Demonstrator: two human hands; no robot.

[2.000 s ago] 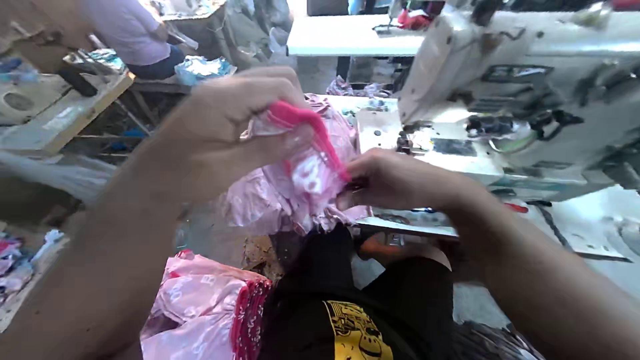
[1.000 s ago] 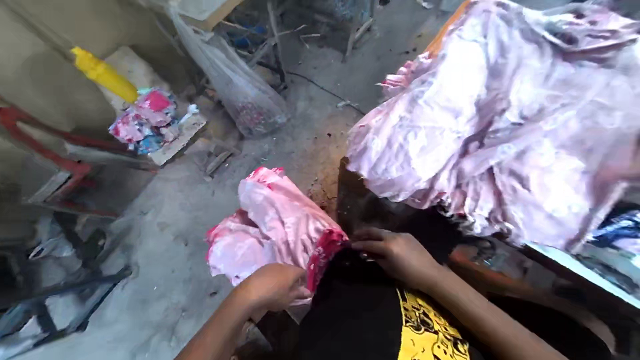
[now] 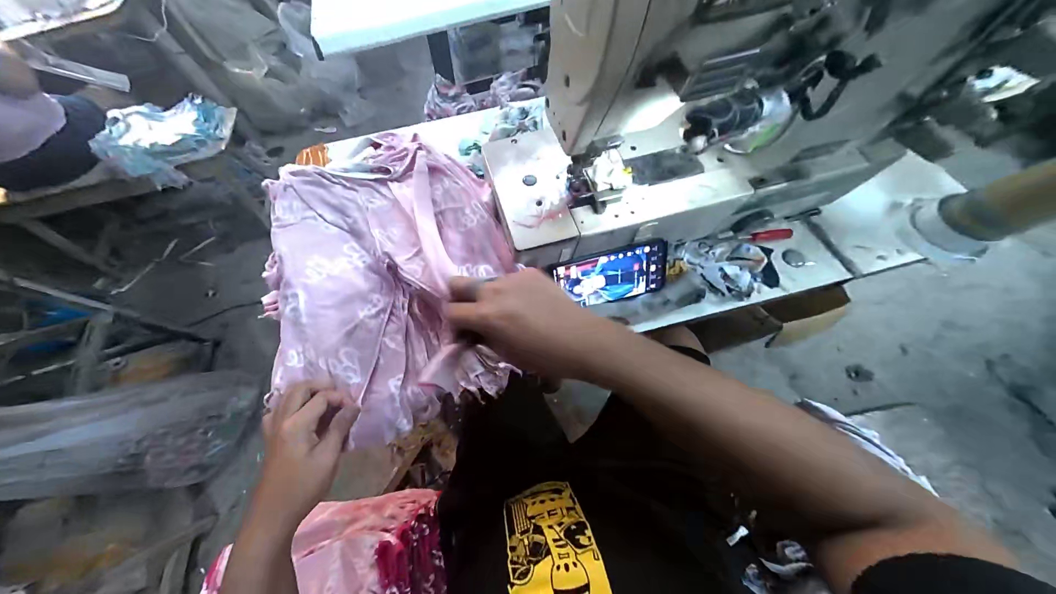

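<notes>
A pile of pale pink printed fabric pieces (image 3: pixel 338 289) hangs over the left end of a white sewing table. My right hand (image 3: pixel 528 322) grips a pink fabric strip (image 3: pixel 429 223) at the pile's right side, fingers closed. My left hand (image 3: pixel 309 421) rests at the pile's lower left edge, its fingers bent over the cloth; whether they pinch it I cannot tell. Below, by my lap, lies a folded stack of pink and dark red fabric (image 3: pixel 371 536). The sewing machine (image 3: pixel 627 157) stands right of the pile.
A phone (image 3: pixel 615 272) with a lit screen lies at the table's front edge. Behind it are fabric scraps (image 3: pixel 726 268) and a red-handled tool (image 3: pixel 771 236). A person (image 3: pixel 41 132) sits at the upper left, beside a bundle of bluish cloth (image 3: pixel 165 136). A wrapped plastic bag (image 3: pixel 132 437) is at left.
My hands have moved from the pink and red stack by my lap to the pale pink pile. The view has swung back toward the sewing machine.
</notes>
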